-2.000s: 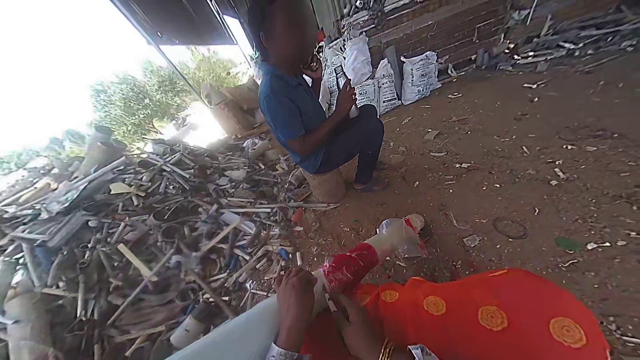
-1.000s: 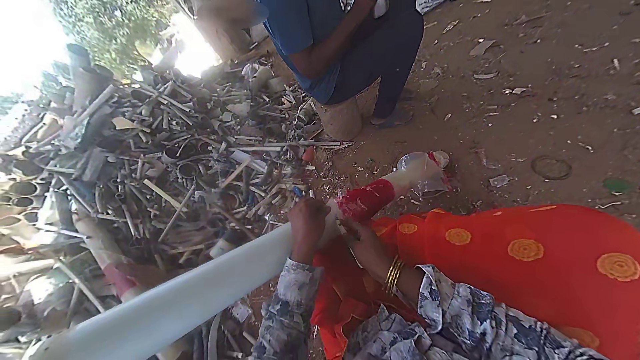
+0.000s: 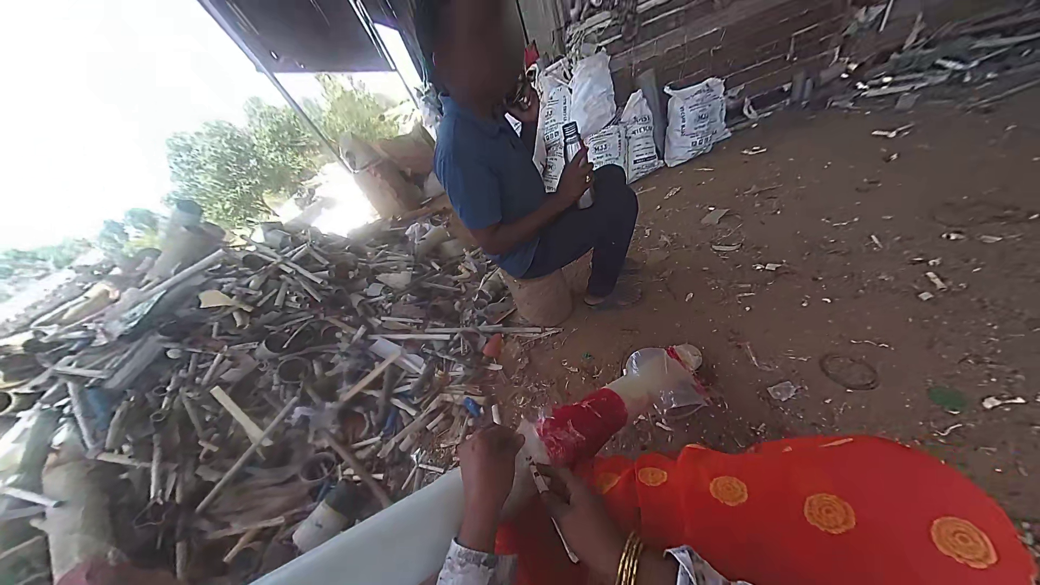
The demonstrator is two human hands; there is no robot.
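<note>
A long pale pipe (image 3: 390, 532) slants up from the bottom edge across my lap, with red wrapping (image 3: 583, 424) around it beyond my hands. Clear plastic film (image 3: 670, 386) hangs near its far end. My left hand (image 3: 487, 467) is closed on top of the pipe, just short of the wrapping; what its fingers pinch is too small to tell. A thin, light-coloured tool with dark marks (image 3: 543, 487), perhaps a blade, lies in the grip of my right hand (image 3: 577, 516), beside the pipe. Gold bangles circle my right wrist. Red cloth with orange medallions covers my lap.
A heap of pipe offcuts (image 3: 284, 357) fills the left side. Ahead, a person in a blue shirt (image 3: 496, 171) sits on a round stump-like seat (image 3: 540, 296), holding a metal bottle (image 3: 575, 154). White printed sacks (image 3: 696, 122) stand by the wall. Scraps litter the dirt ground (image 3: 812, 284).
The view has tilted down and back up. Both my hands stay by the red wrapping on the pipe throughout.
</note>
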